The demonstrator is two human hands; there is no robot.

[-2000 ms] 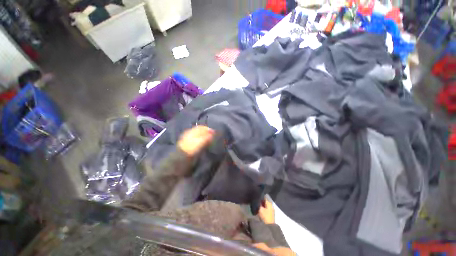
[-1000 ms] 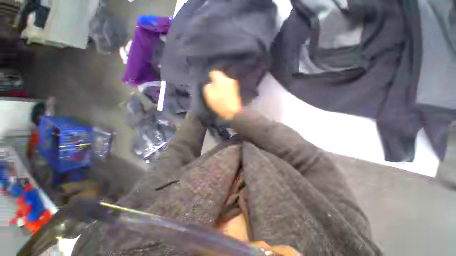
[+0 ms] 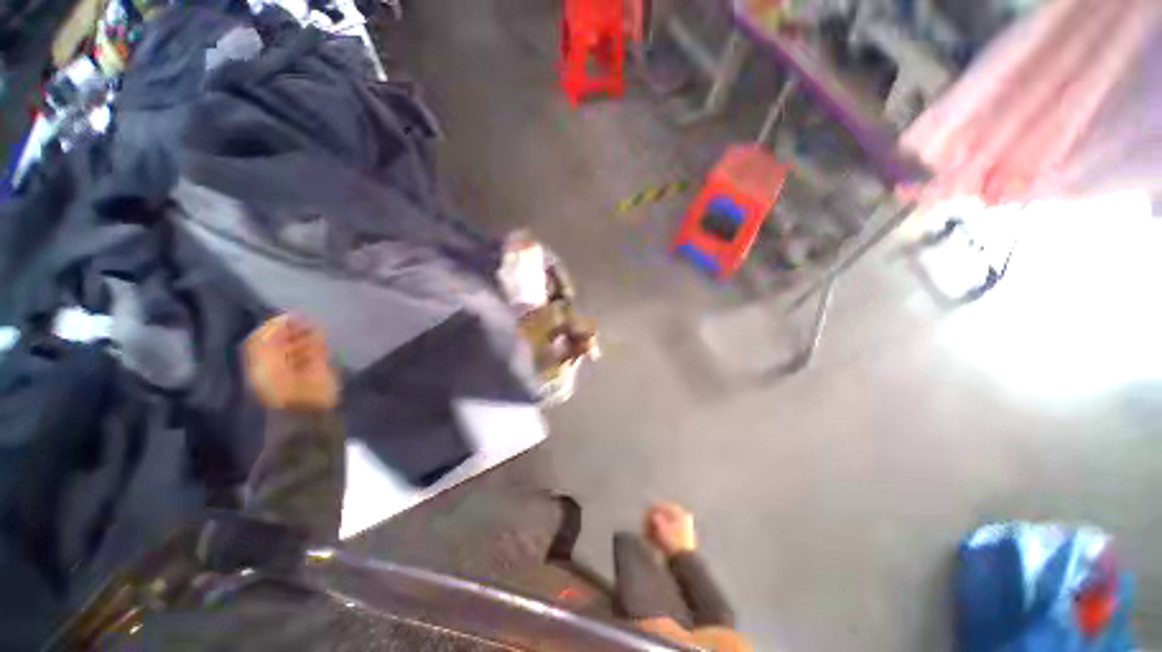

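Note:
Dark blue-grey garments (image 3: 153, 140) lie heaped along the left side, with lighter grey panels (image 3: 370, 299) among them. A dark flat piece of cloth (image 3: 414, 395) lies over the white table corner (image 3: 503, 439). My left hand (image 3: 293, 366) is over the heap at the left, fingers curled and blurred; whether it grips cloth cannot be told. My right hand (image 3: 669, 526) is small and blurred at the bottom centre, beyond the table's edge, with its fingers bent; I cannot tell what it holds.
Two red plastic stools, one at the top (image 3: 596, 51) and one right of centre (image 3: 733, 210), stand on the grey floor. A bench with metal legs (image 3: 822, 306) and pink cloth (image 3: 1032, 96) is at upper right. A shiny blue bag (image 3: 1039, 586) lies at lower right.
The view has swung right: the garment heap now lies at the left, and the stools and blue bag have come into view. My hands, close together before, are now apart.

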